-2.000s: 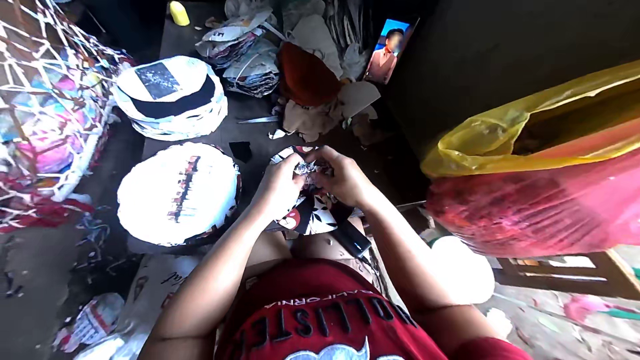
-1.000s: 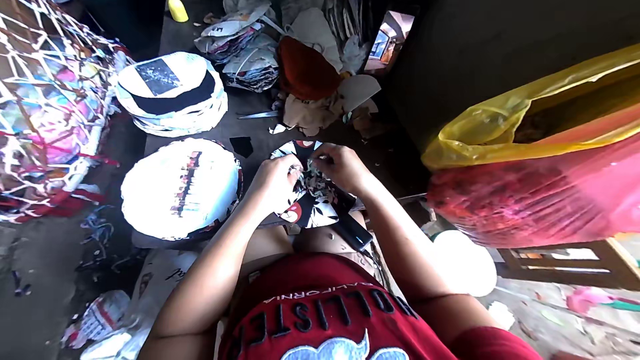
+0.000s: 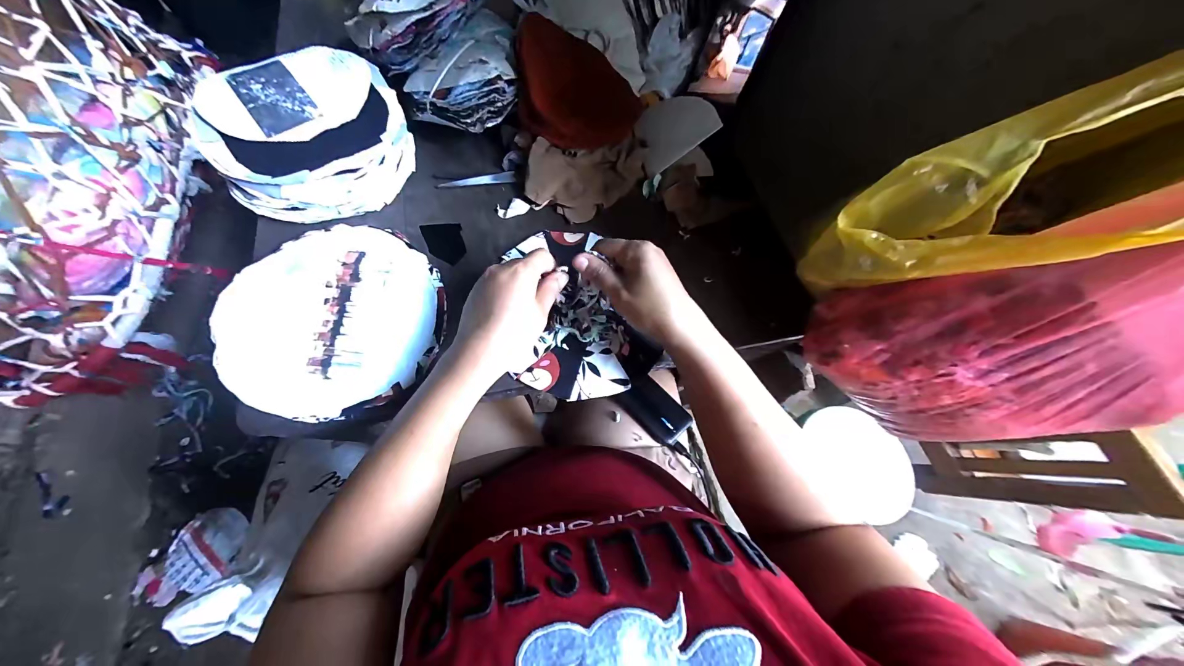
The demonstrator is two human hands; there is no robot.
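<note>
Both hands meet over a round piece of patterned fabric (image 3: 592,377) in black, white and red, which lies at the table's near edge. Small fabric scraps (image 3: 585,319) are heaped on its middle. My left hand (image 3: 511,298) has thumb and forefinger pinched together at the upper left of the heap; what is between them is too small to tell. My right hand (image 3: 640,285) has its thumb and curled fingers close by at the fabric's upper right, and whether it grips the fabric or a scrap is hidden. A black power bank (image 3: 657,407) lies just below the fabric.
A stack of round white cloth pieces (image 3: 324,324) lies at the left, another stack (image 3: 305,139) behind it. Scissors (image 3: 476,179) and cloth piles (image 3: 462,74) are farther back. A netted basket (image 3: 92,185) stands far left. A yellow and red plastic bag (image 3: 999,342) bulges at the right.
The hands have stayed over the round fabric, with small shifts of the fingers. Two seconds ago they were closer together over the scraps; now a small gap shows between them.
</note>
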